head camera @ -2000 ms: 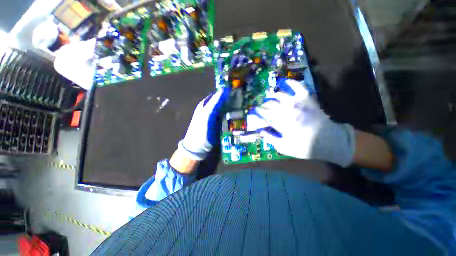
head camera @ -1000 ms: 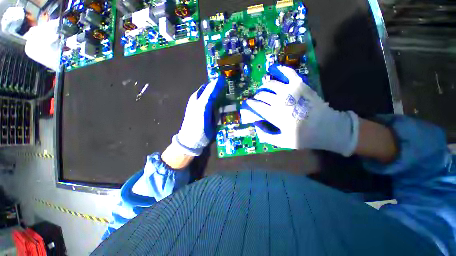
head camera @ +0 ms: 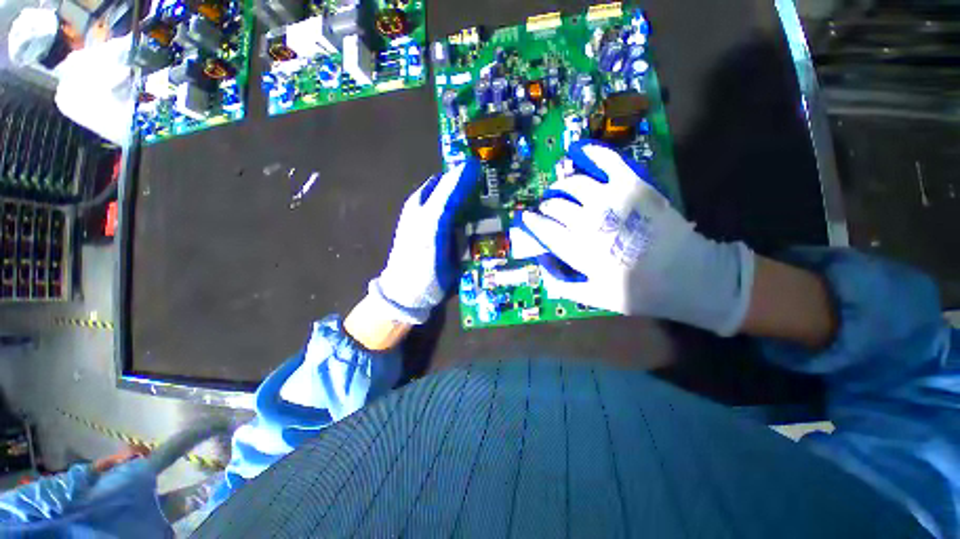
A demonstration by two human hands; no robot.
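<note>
A green circuit board (head camera: pixel 526 179) with dark, copper and white components lies component side up on a black-topped table (head camera: pixel 253 263). My left hand (head camera: pixel 426 237), in a white glove with blue fingers, is at the board's left edge, fingers along that edge. My right hand (head camera: pixel 621 237), gloved alike, lies over the board's lower right part, its fingertips among the components. It hides that part of the board. Whether the right fingers grip a component cannot be seen.
Two more populated boards (head camera: pixel 342 53) lie at the table's back left. A rack with many slots (head camera: pixel 37 247) stands at the far left. A person's blue sleeve (head camera: pixel 90 500) shows at the lower left, and another person in white (head camera: pixel 95 90) at the upper left.
The view has shifted since two seconds ago. A person in blue has come in at the lower left, where a red-lined bin showed before. My hands stay on the board with little change.
</note>
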